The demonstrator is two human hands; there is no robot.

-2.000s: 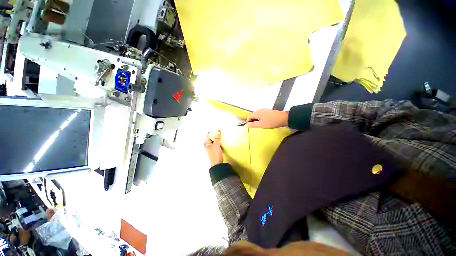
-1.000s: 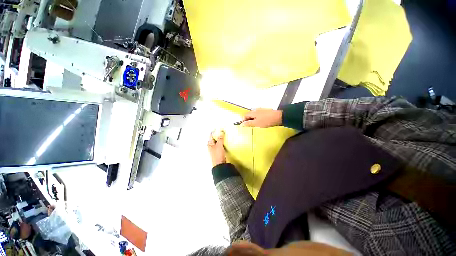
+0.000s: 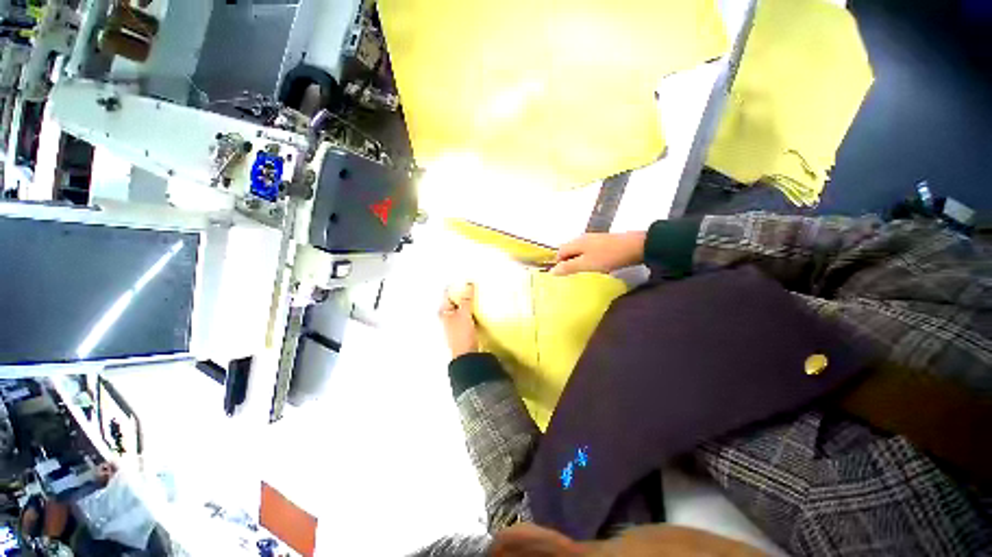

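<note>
A yellow fabric panel (image 3: 560,316) with a thin crease line lies before my body, its left part washed out by glare. A narrow yellow band (image 3: 495,239) runs along its upper edge towards the machine head (image 3: 364,205), a dark grey cover with a red logo. My left hand (image 3: 461,322) pinches the panel's left edge. My right hand (image 3: 600,255) rests at the panel's upper edge, fingertips by the band's end. A small dark line shows at these fingertips; whether it is a tool is unclear. Glare hides the needle area.
A large yellow sheet (image 3: 544,87) lies on the white table beyond the band. Layered yellow pieces (image 3: 789,98) hang past the table's metal edge (image 3: 713,120). A screen (image 3: 87,292) stands at left. A reddish-brown card (image 3: 287,519) lies on the near-left table.
My right hand has moved slightly right along the fabric edge, and the dark slim tool seen at its fingertips is now mostly out of sight. My left hand stays at the panel's edge.
</note>
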